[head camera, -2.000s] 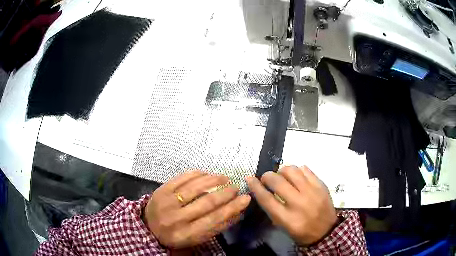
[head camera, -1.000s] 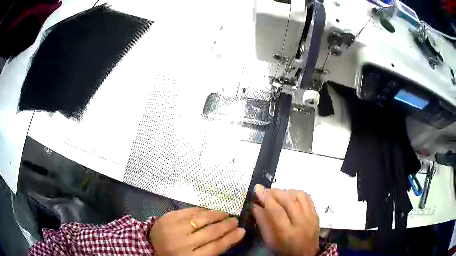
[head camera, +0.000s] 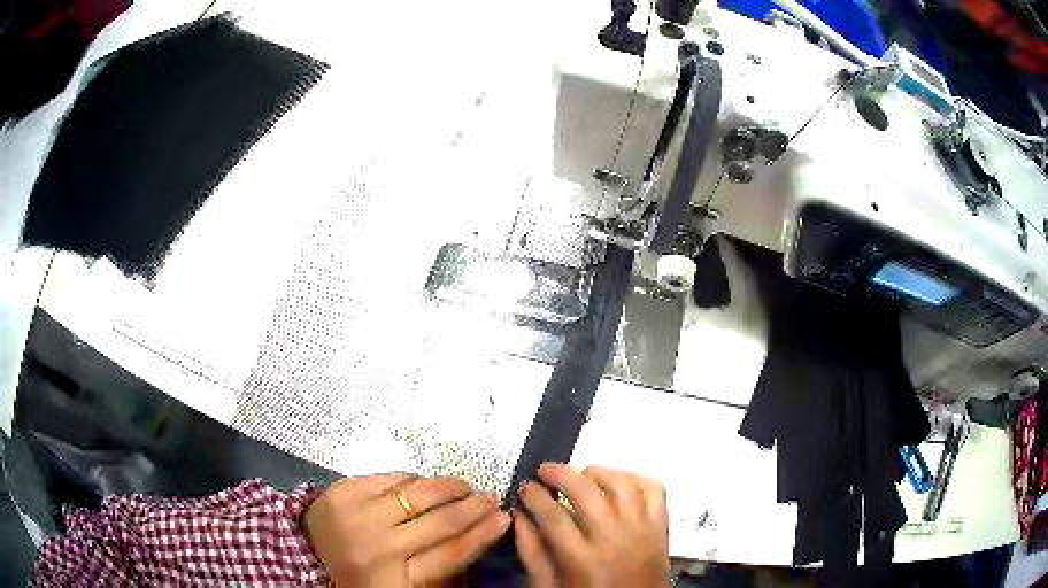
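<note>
A black strip (head camera: 571, 385) runs from under the presser foot (head camera: 611, 236) down toward me. A thin mesh panel (head camera: 345, 345) lies to its left on the white table. My left hand (head camera: 405, 531) rests flat on the mesh's near edge, fingertips at the strip. My right hand (head camera: 595, 523) has its fingertips on the strip's near end, holding it at the table's front edge. Both hands are bare and partly cut off by the bottom of the picture. The strip's near end is hidden by the hands.
A stack of black mesh panels (head camera: 161, 144) lies at far left. The sewing machine head (head camera: 793, 115) and its lit control panel (head camera: 914, 281) stand at right. Black strips (head camera: 833, 402) hang below the panel. Blue-handled snips (head camera: 916, 469) and a slim metal tool (head camera: 945, 465) lie beyond them.
The view has shifted, so more of the machine head shows and the table sits lower. The hands stay at the near end of the strip and mesh, with the right fingers now closer to the left.
</note>
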